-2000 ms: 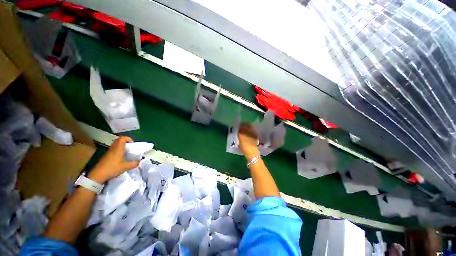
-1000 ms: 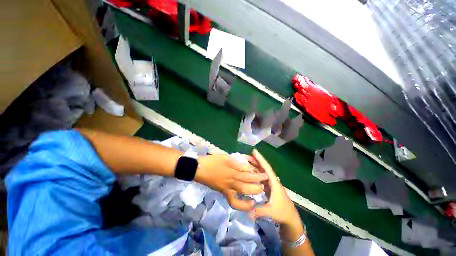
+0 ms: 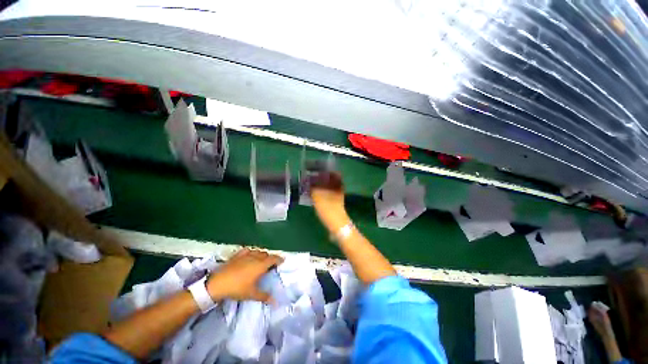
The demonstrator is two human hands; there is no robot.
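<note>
White crumpled packets (image 3: 249, 327) lie in a loose heap nearest me. My left hand (image 3: 245, 276) rests over the top of the heap, fingers spread and bent; whether a packet is under them I cannot tell. My right hand (image 3: 327, 193) reaches over the green belt (image 3: 163, 206) into an open white retail box (image 3: 307, 178). Its fingers are blurred and partly in the box, so I cannot see what they hold. Another open box (image 3: 271, 202) stands just left of it, and one (image 3: 400, 202) stands to the right.
A brown carton (image 3: 78, 291) with packets is at the left. A grey shelf (image 3: 284, 89) with clear trays (image 3: 554, 106) hangs above. Red pieces (image 3: 380, 146) and a white sheet (image 3: 236, 114) lie by the far rail. A white block (image 3: 515, 323) and another person's hand (image 3: 600, 320) are at the right.
My hands were together over the heap and have moved apart. My right hand has gone forward to a box; my left is back over the packets. The view has turned.
</note>
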